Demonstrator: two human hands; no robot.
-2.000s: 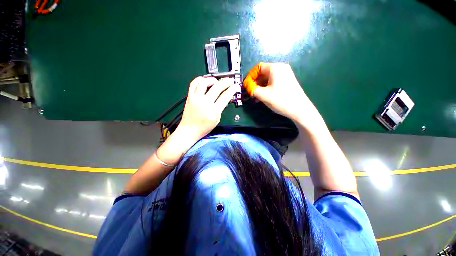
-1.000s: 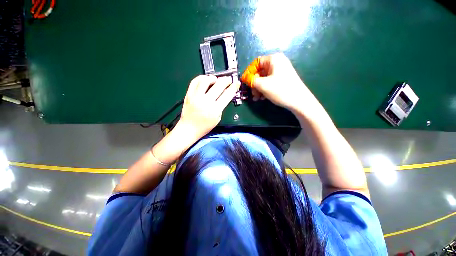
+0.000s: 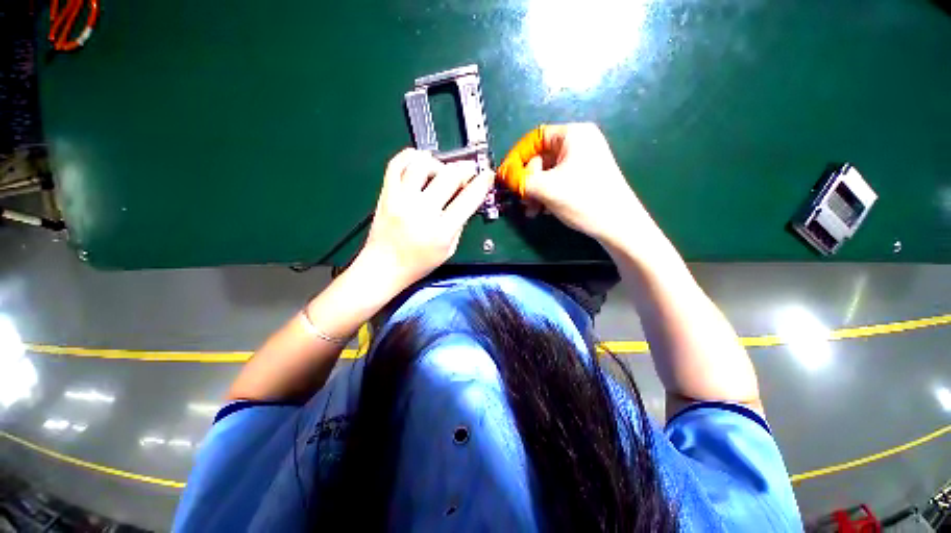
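Observation:
A grey housing (image 3: 420, 117) with a rectangular opening lies on the green bench before me, slightly tilted. My left hand (image 3: 425, 213) holds its lower part, the fingers covering part of the terminal section (image 3: 491, 204). My right hand (image 3: 568, 177), with orange finger cots (image 3: 521, 165), is at the right side of the terminal section, its thumb and finger pinched together. Short dark pieces show under the right fingers; what the pinch holds is too small to tell. A black cable (image 3: 346, 245) runs from under my left hand to the bench edge.
A waiting unit (image 3: 837, 209) with a window lies at the right of the green bench (image 3: 240, 135). Orange-red looped handles (image 3: 71, 23) lie at the far left. A small screw head (image 3: 488, 247) sits near the front edge. Grey floor with yellow lines lies beyond the edge.
The housing and my left hand have shifted slightly left in the view, the housing tilting a little. My right hand stays beside the terminal section, its fingertips slightly changed.

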